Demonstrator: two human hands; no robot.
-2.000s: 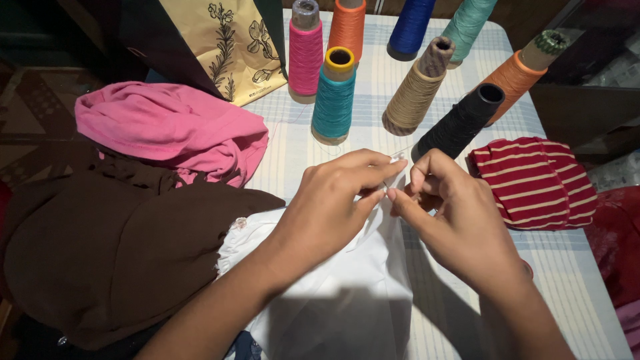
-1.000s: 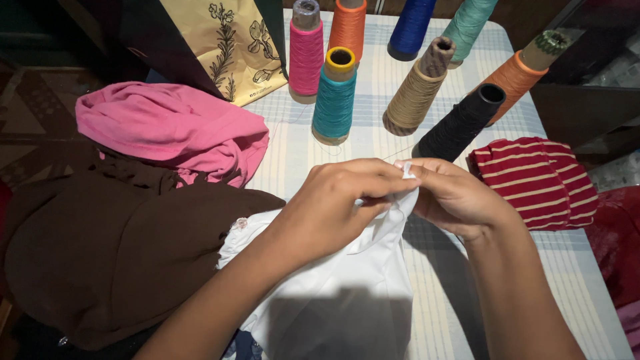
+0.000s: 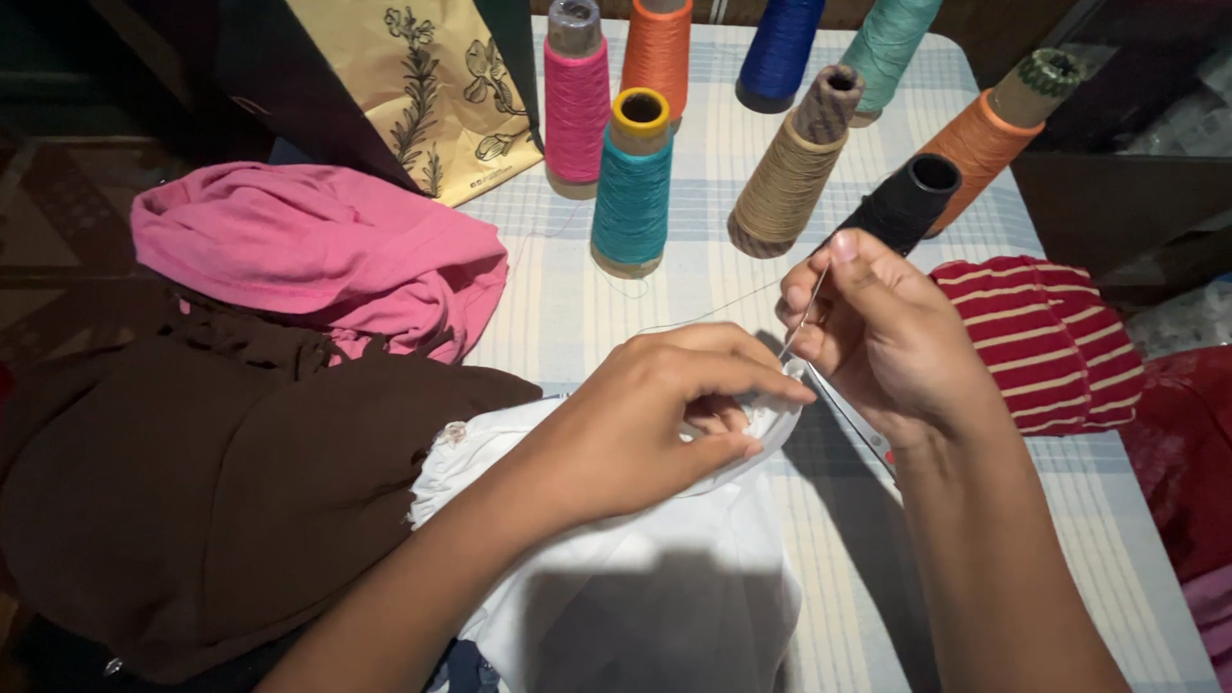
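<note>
White fabric (image 3: 654, 577) lies at the near middle of the table, its upper edge pinched by my left hand (image 3: 664, 414) between thumb and fingers. My right hand (image 3: 876, 327) is raised just right of that edge. Its thumb and forefinger pinch a thin strand (image 3: 813, 303) that runs down to the fabric; whether a needle is part of it cannot be told. A fine dark thread (image 3: 712, 313) crosses the table behind my hands. Partly behind my right wrist lies a slim metal tool (image 3: 857, 419), perhaps scissors. The cone of black thread (image 3: 895, 207) stands just beyond my right hand.
Several thread cones stand at the back, among them teal (image 3: 631, 207), pink (image 3: 576, 115) and tan (image 3: 784, 183). Pink cloth (image 3: 318, 241) and dark brown cloth (image 3: 241, 481) lie left. Red striped cloth (image 3: 1039, 346) lies right. A printed paper bag (image 3: 433, 87) stands back left.
My right hand has moved up and away from the fabric edge, where both hands met a second ago. A strand now shows between its fingers and the fabric. My left hand stays at the edge.
</note>
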